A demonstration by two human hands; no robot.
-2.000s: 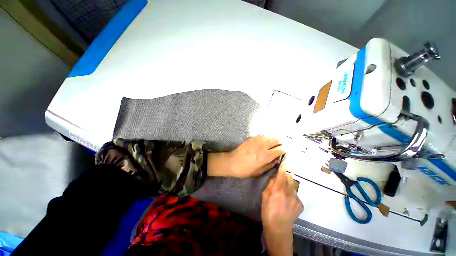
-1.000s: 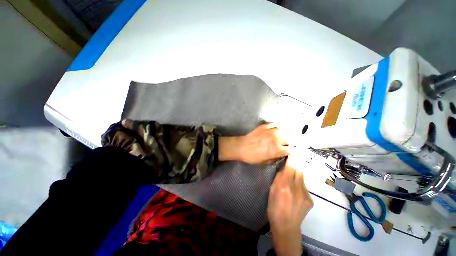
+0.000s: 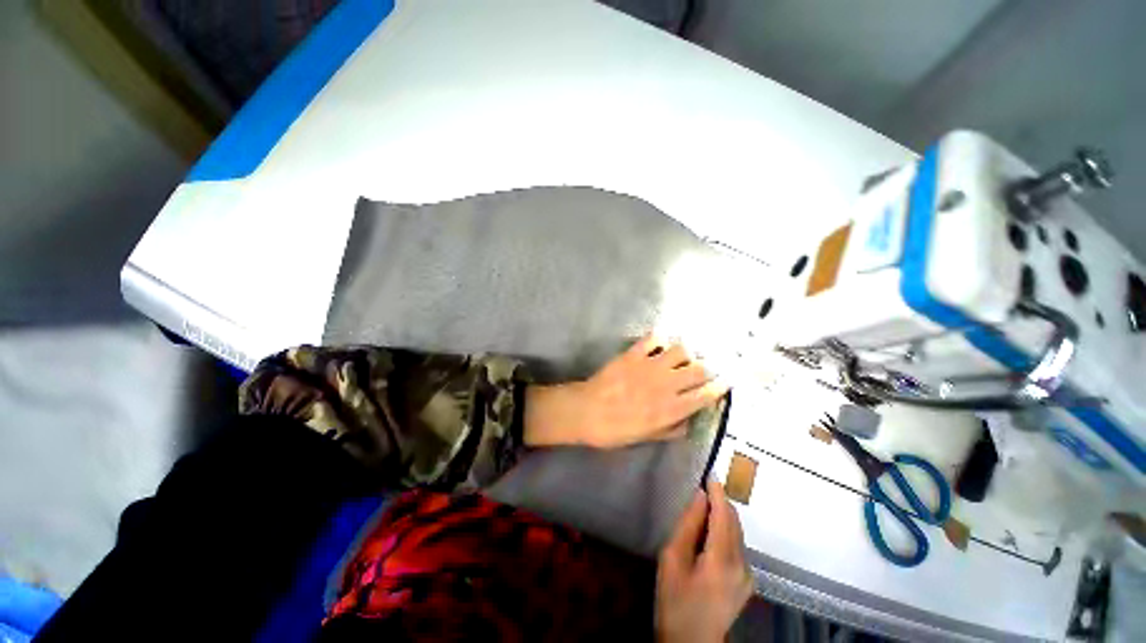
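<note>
A grey fabric panel [image 3: 503,264] lies on the white table, its curved end towards the bright needle area. A narrow dark strip [image 3: 719,440] runs along its right edge. My left hand [image 3: 635,396] lies flat on the panel, fingers spread, fingertips at the lamp glare. My right hand [image 3: 706,565] pinches the panel's edge and dark strip between thumb and finger, near the table's front edge. The white and blue sewing machine head [image 3: 980,251] stands at the right. The presser foot and needle are lost in glare.
Scissors with blue handles [image 3: 907,502] lie right of the needle, tips by a small grey metal piece [image 3: 858,421]. A black block [image 3: 978,462] lies beside them. A brown tape patch [image 3: 742,479] is on the table. Blue edge tape [image 3: 283,107] covers the left corner.
My right hand has moved from beside my left fingertips down the panel's edge towards the table front, uncovering the dark strip and tape patch. The panel has shifted slightly to the right.
</note>
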